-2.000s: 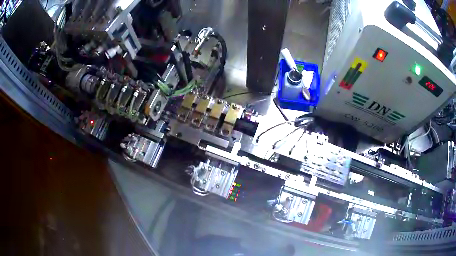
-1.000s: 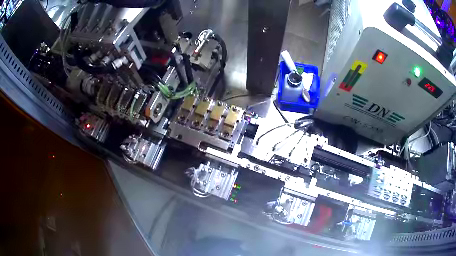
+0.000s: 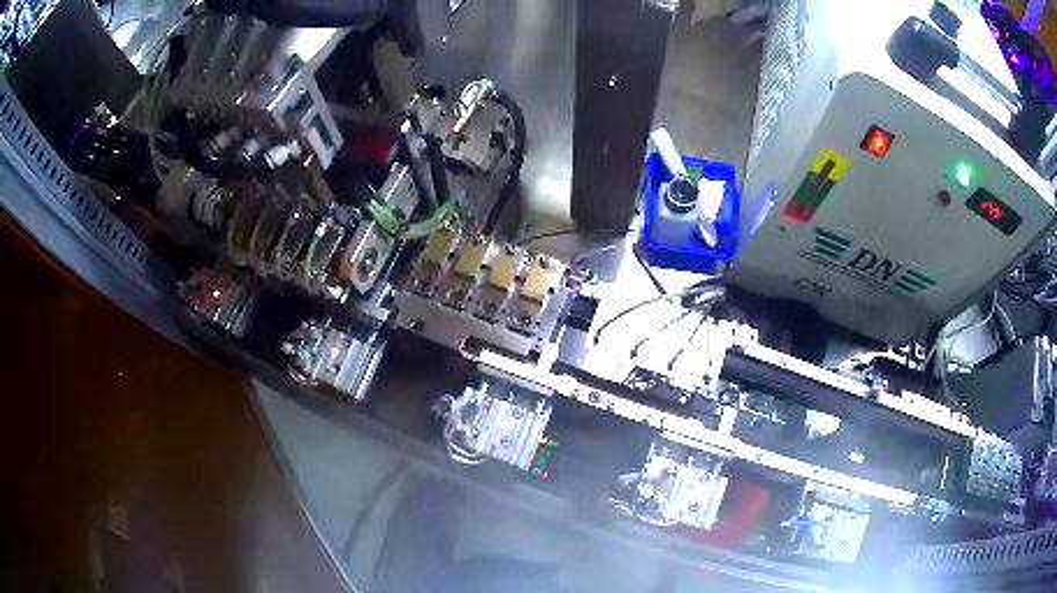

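Observation:
Neither of my hands is in view. The fixture nest (image 3: 487,278), several tan-gold blocks on a silver base, sits mid-line. A row of metal ring holders (image 3: 278,241) lies to its left. The silver pick-and-place head (image 3: 261,87) is above the rings at upper left and looks slightly blurred. The conveyor rail (image 3: 765,452) runs from the nest down to the right. A pale carrier plate with rows of small holes (image 3: 994,469) is near its right end. Several silver clamp fixtures (image 3: 498,426) line the near edge.
An off-white "DN" cabinet (image 3: 893,209) with red and green lamps stands at upper right. A blue bin (image 3: 690,238) holding a bottle is beside it. A dark vertical post (image 3: 614,116) is behind the line. An amber-brown guard panel (image 3: 104,429) fills the lower left.
The carrier plate has moved right along the rail, from mid-rail to near its right end. The pick-and-place head has shifted slightly at upper left. No hand has appeared.

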